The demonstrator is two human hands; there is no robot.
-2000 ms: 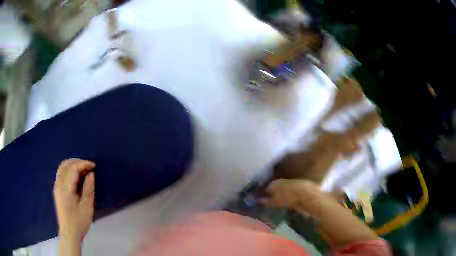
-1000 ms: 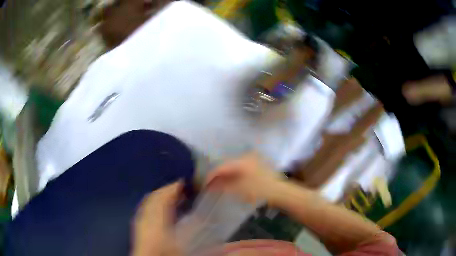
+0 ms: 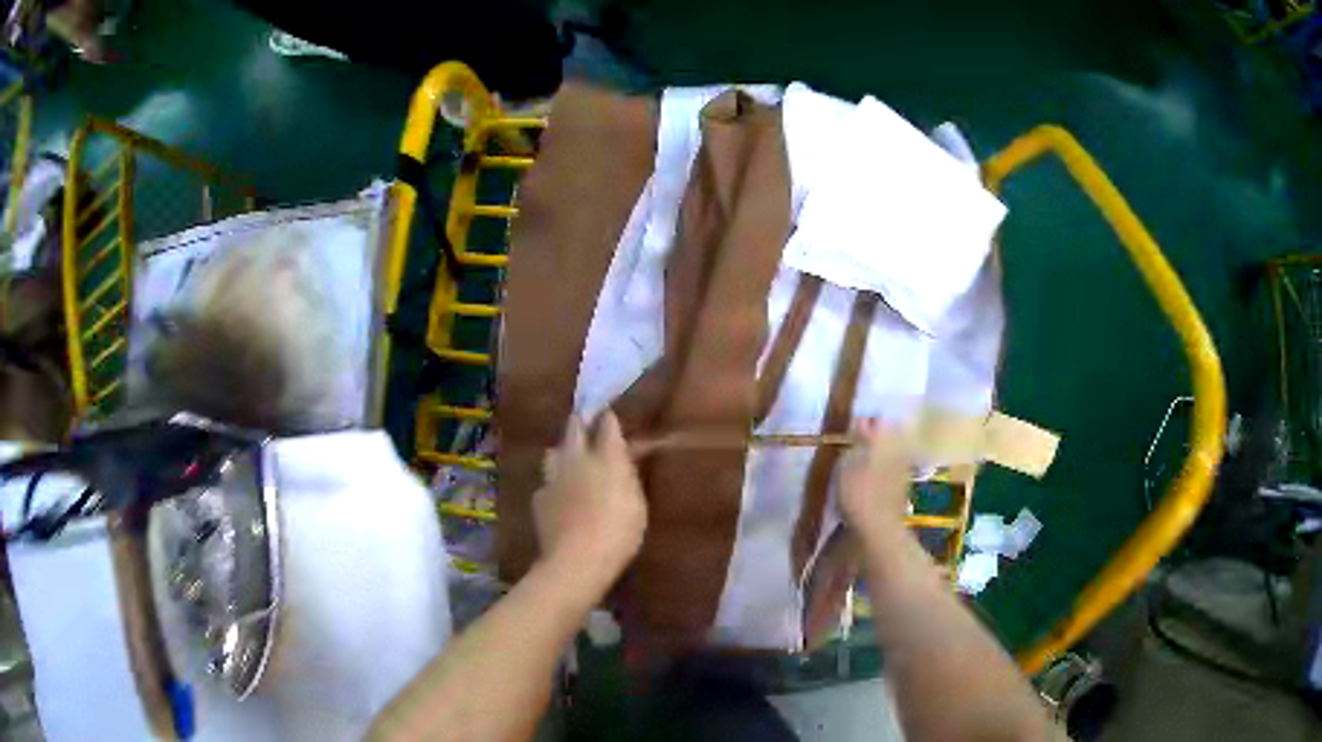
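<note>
Brown jacket pieces point(image 3: 706, 348) with white interfacing lie across a yellow-railed trolley in front of me. A thin tan strip point(image 3: 790, 439) runs across them between my hands. My left hand point(image 3: 592, 490) is closed at the strip's left end, over the brown cloth. My right hand point(image 3: 874, 471) is blurred at the strip's right end, over the white side. A tan paper ticket point(image 3: 1021, 445) sticks out to the right of my right hand. A loose white cloth square point(image 3: 899, 210) lies on top at the upper right.
The steam iron point(image 3: 218, 565) stands on the white table point(image 3: 363, 580) at the lower left. Yellow trolley rails point(image 3: 1160, 305) curve round the right side, and more stand at the left point(image 3: 435, 131). The floor point(image 3: 870, 36) is green. White scraps point(image 3: 998, 548) lie at the lower right.
The view has swung from the navy board and white table to the trolley on the right. Both hands are now over the brown pieces, with a strip between them.
</note>
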